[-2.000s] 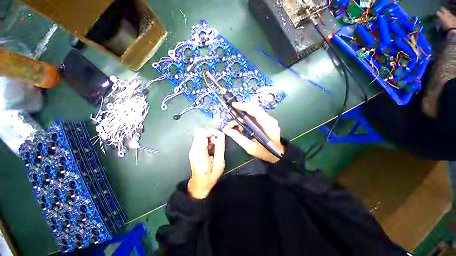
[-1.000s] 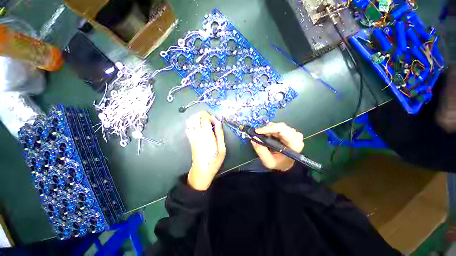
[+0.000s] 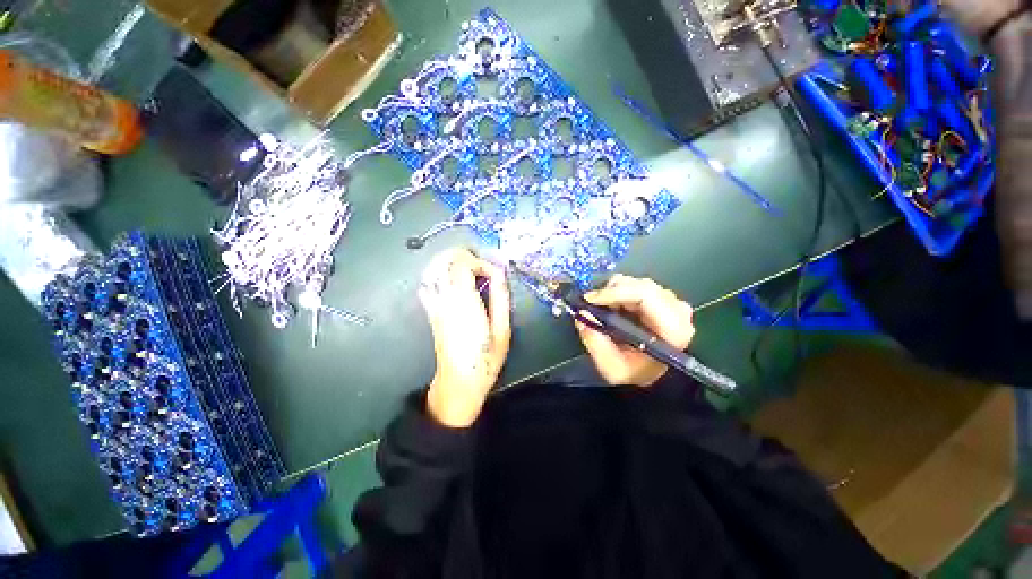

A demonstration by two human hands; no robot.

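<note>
A blue PCB panel (image 3: 526,147) lies on the green bench in front of me, with several white lead wires (image 3: 436,226) trailing off its left edge. My right hand (image 3: 639,328) holds the black soldering iron (image 3: 662,348), its tip at the panel's lower corner, close to my left fingertips. My left hand (image 3: 466,322) is just left of that corner with the fingertips pinched together; what they hold is too small and blurred to tell. A tangled pile of loose white leads (image 3: 289,232) lies left of the panel.
Stacked PCB panels (image 3: 147,396) lie at the left. A phone (image 3: 198,130), an orange bottle (image 3: 68,102) and a cardboard box (image 3: 328,79) are at upper left. The soldering station (image 3: 736,68) and a blue parts tray (image 3: 928,232) are at upper right, beside another person's arm (image 3: 1011,147).
My right hand has lowered the iron from over the panel's middle to its lower corner. The iron now points up-left towards my left fingertips. The neighbour's arm has moved over the tray's edge.
</note>
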